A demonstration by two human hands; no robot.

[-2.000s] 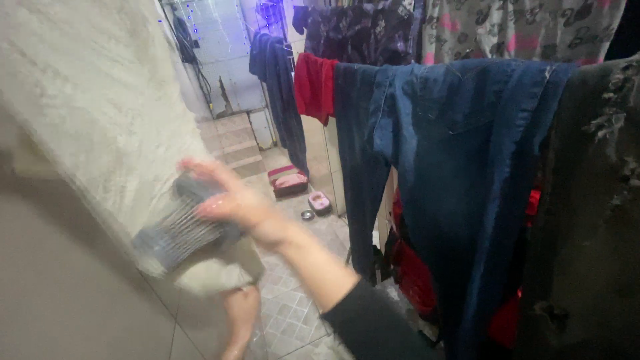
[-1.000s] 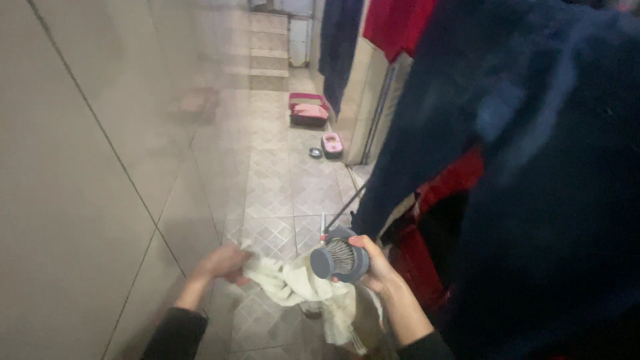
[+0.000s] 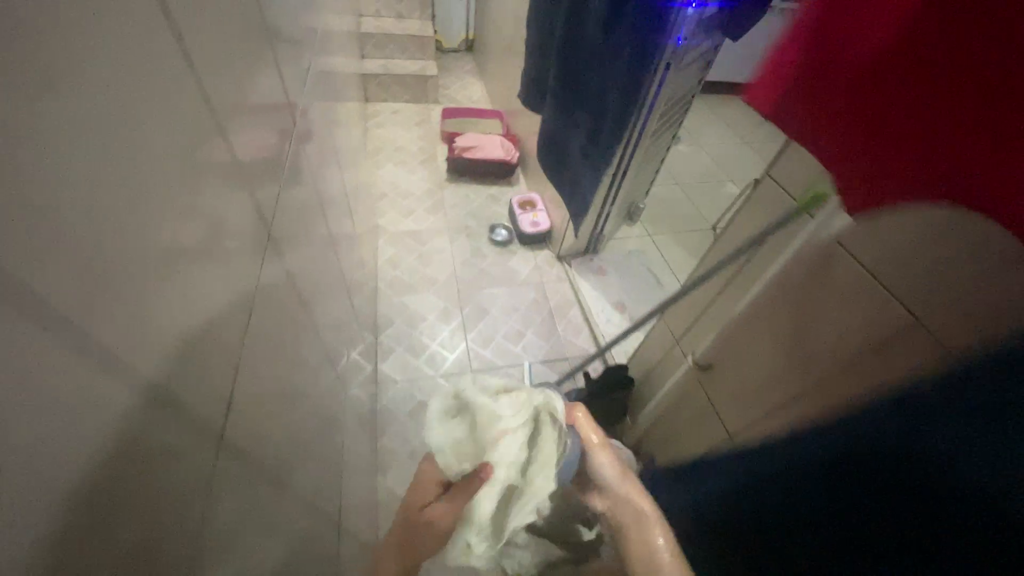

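Observation:
A crumpled off-white cloth is gripped in my left hand, with the thumb lying over its folds. At the cloth's right side my right hand is closed around a grey-blue object, mostly covered by the cloth and fingers. The cloth lies against this object. My right hand and forearm look wet.
Tiled wall on the left. Ahead on the floor are a pink and black tray, a pink double bowl and a metal bowl. A long pole slants at right. Dark blue and red clothes hang there.
The cloth, earlier hanging loosely from my left hand, is now bunched against the object in my right hand. Its ribbed grey part, visible one second ago, is covered.

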